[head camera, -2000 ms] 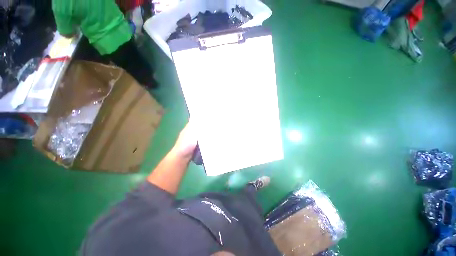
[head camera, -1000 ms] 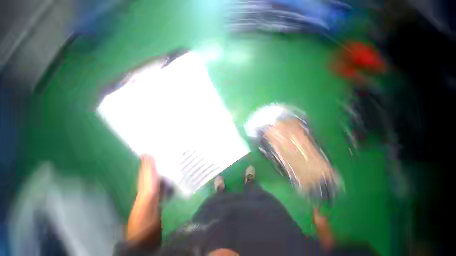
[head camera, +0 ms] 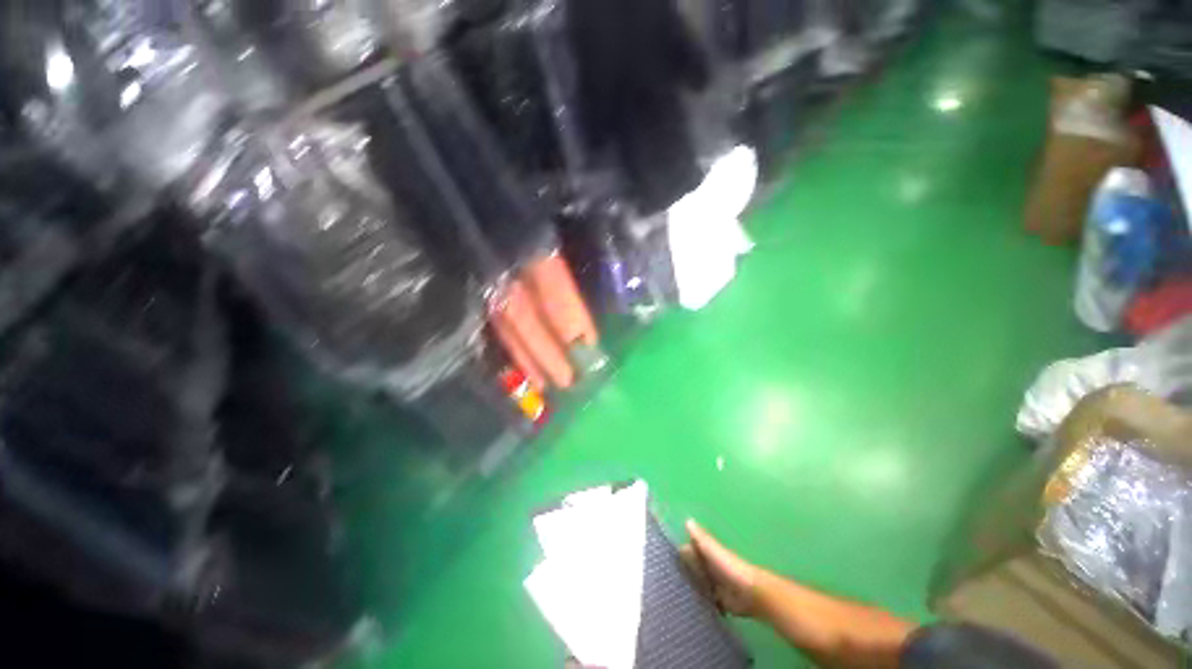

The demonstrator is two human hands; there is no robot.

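White sheets (head camera: pixel 588 562), glared blank, lie at the bottom centre on a dark board with a fine pattern, likely the clipboard (head camera: pixel 686 614). It is tilted and its lower end is cut off by the picture's edge. My right hand (head camera: pixel 723 575) is at the board's right edge, blurred, with one finger pointing up and the others partly hidden by the board; it appears to grip the clipboard. My left hand is not in view.
Bagged dark garments (head camera: pixel 353 248) hang in rows across the left and top. Orange-red lengths (head camera: pixel 543 320) and a white piece (head camera: pixel 709 235) hang low beside the green floor (head camera: pixel 824 353). An open cardboard box (head camera: pixel 1046 601) with clear plastic is lower right; another box (head camera: pixel 1078 157) stands farther back.
The view has swung from open floor and a folded packet to the hanging garments. The clipboard is now low at the bottom centre, with my right hand at its edge; my left hand has left view.
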